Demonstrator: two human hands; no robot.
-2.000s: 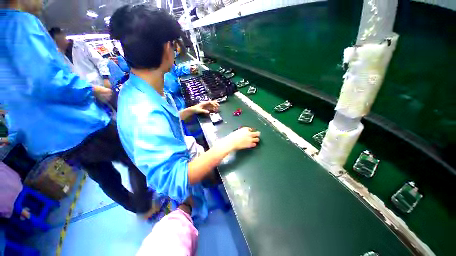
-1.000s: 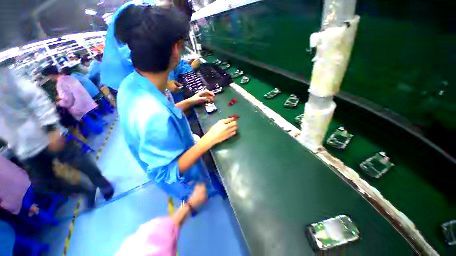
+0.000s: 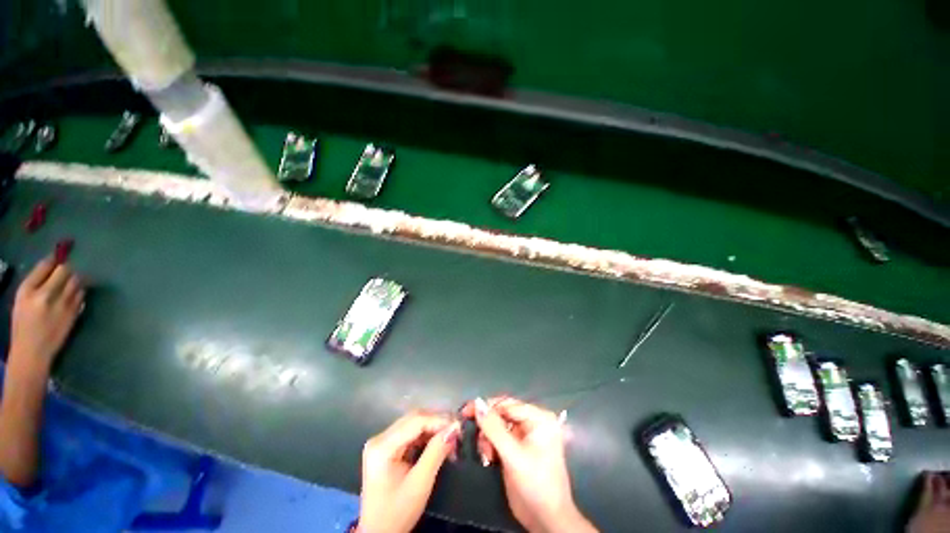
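Note:
My left hand (image 3: 404, 471) and my right hand (image 3: 526, 463) are at the bench's near edge, fingertips close together. They pinch a small, thin dark piece (image 3: 467, 414) that looks like a black cable; the fingers hide most of it. A faint thin dark line runs right from my right hand. A phone unit (image 3: 369, 319) lies on the dark green bench (image 3: 500, 323), ahead and left of my hands. Another phone unit (image 3: 688, 471) lies to their right. Thin tweezers (image 3: 646, 335) lie ahead and right, near the ledge.
Several phone units (image 3: 835, 400) lie in a row at right, near another person's hand (image 3: 929, 505). A neighbour's hand (image 3: 47, 310) holds a red part at left. Beyond the ledge (image 3: 469, 242), more units (image 3: 521, 192) lie on the green belt beside a white-wrapped post (image 3: 214, 141).
The view has turned right and down from the neighbour and aisle to the bench before me. Both my hands now show, pinching the small dark piece; earlier only a pink-sleeved arm showed low in view.

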